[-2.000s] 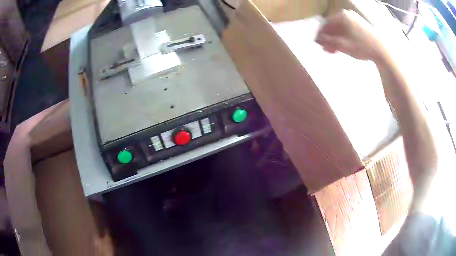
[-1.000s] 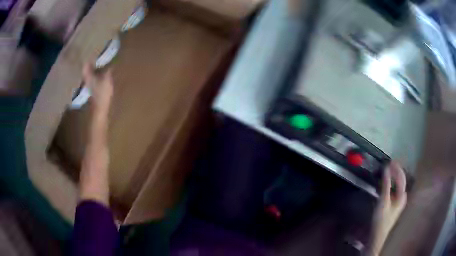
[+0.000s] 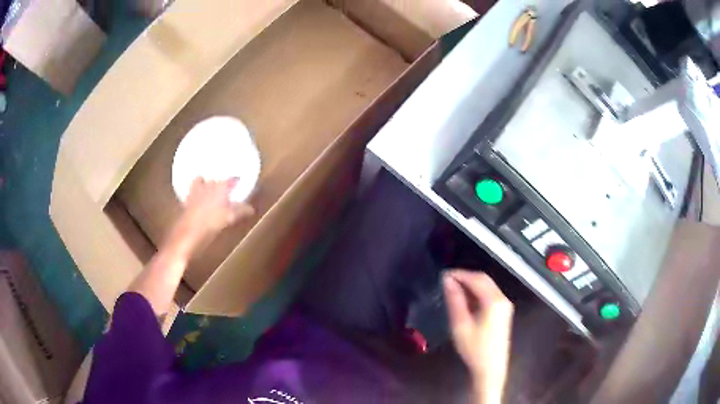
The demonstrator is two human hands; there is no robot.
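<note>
My left hand is inside the open left carton, with its fingers on the near edge of a round white plastic housing. The housing's round face points up at the camera. The underside of the grip is hidden. My right hand is in front of the machine's front panel, off the buttons. Its fingers are loosely curled, with a gap to the thumb, and nothing shows in it.
The machine bed is at right, with a pale fixture and slotted clamp bars. Green buttons flank a red button. Orange-handled cutters lie left of the bed. The right carton is at the right edge.
My left hand has moved from the carton's far-left wall towards its middle, with the white housing now in view. My right hand has left the panel's right end and moved left.
</note>
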